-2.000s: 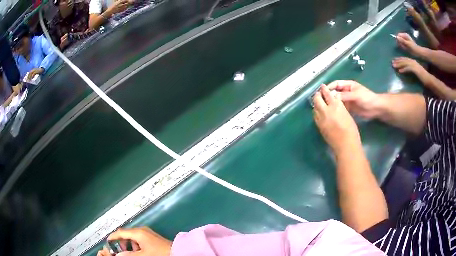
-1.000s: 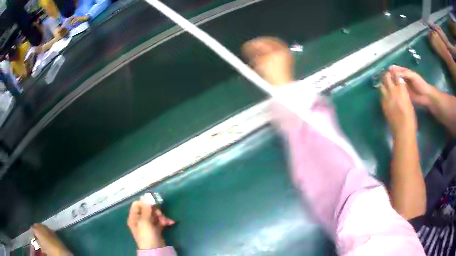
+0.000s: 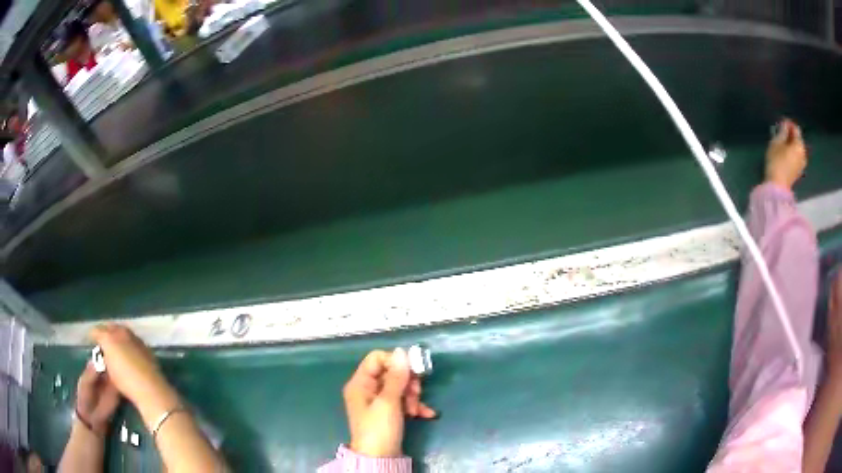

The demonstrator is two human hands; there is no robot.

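Note:
My left hand [image 3: 374,397], in a pink sleeve, is low in the middle over the green bench. Its thumb and fingertips pinch a small white and silver square part [image 3: 420,359], held near the whitish rail. The part's inner side cannot be made out. My right hand [image 3: 787,157], also in a pink sleeve, is stretched far out over the belt at the right, beyond the rail. Its fingers are close together; a small greyish spot shows at the fingertips, too small to tell whether it is held. A small silver part [image 3: 717,152] lies on the belt left of that hand.
A neighbour's two hands [image 3: 129,369] hold a small white part at the left. Small white pieces [image 3: 129,434] lie near their arms. A white cable [image 3: 679,115] hangs across the right side, passing over my right sleeve. The marked whitish rail [image 3: 443,300] separates bench and belt.
The view has swung left, bringing the neighbour's hands further in. My right hand has gone from low near the bench edge to out over the belt. My left hand has come into view with its part.

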